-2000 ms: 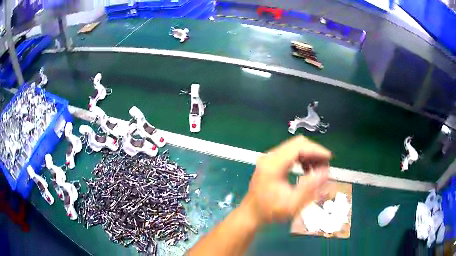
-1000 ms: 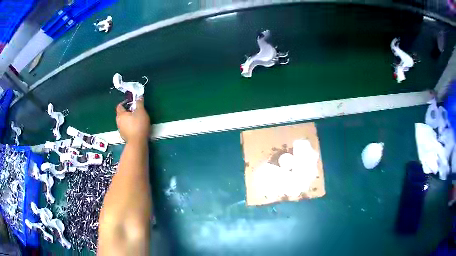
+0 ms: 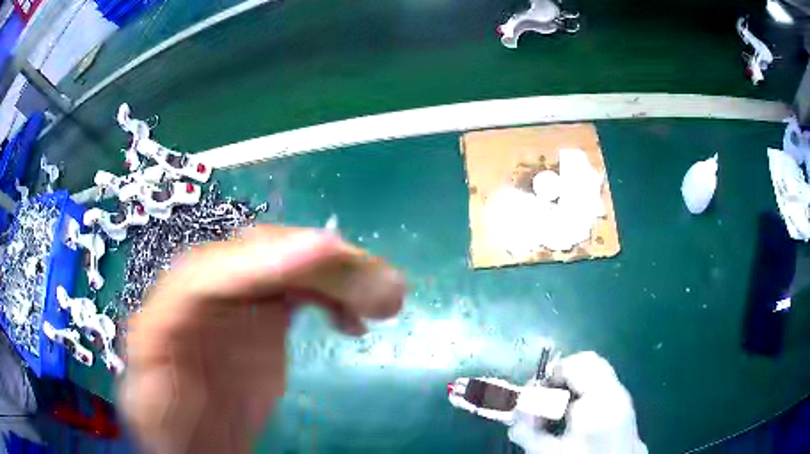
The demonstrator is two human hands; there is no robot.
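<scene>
My right hand [image 3: 591,403], in a white glove at the bottom edge, holds a white-grey handle unit [image 3: 497,396] over the bench. The unit's red tip points left, its dark inset faces up, and thin metal pieces stick up by my fingers. My left hand [image 3: 258,310] is bare, large and blurred at lower left, with bent fingers pointing right. I see nothing in it, but blur hides the fingertips. It covers part of the heap of small metal pins [image 3: 191,222]. A cardboard pad [image 3: 480,177] bears a smeared white mound [image 3: 542,213].
Several handle units [image 3: 155,191] lie around the heap, beside a blue parts bin [image 3: 55,341]. A pale rail [image 3: 400,122] separates bench and green conveyor, where two units are spaced at the right. A white teardrop bottle [image 3: 700,184], dark phone [image 3: 768,288] and white cloth [image 3: 789,191] lie right.
My left hand has left the conveyor and come back nearer. The unit it held there is gone from the conveyor. My gloved right hand has come into view with a unit. The view has shifted.
</scene>
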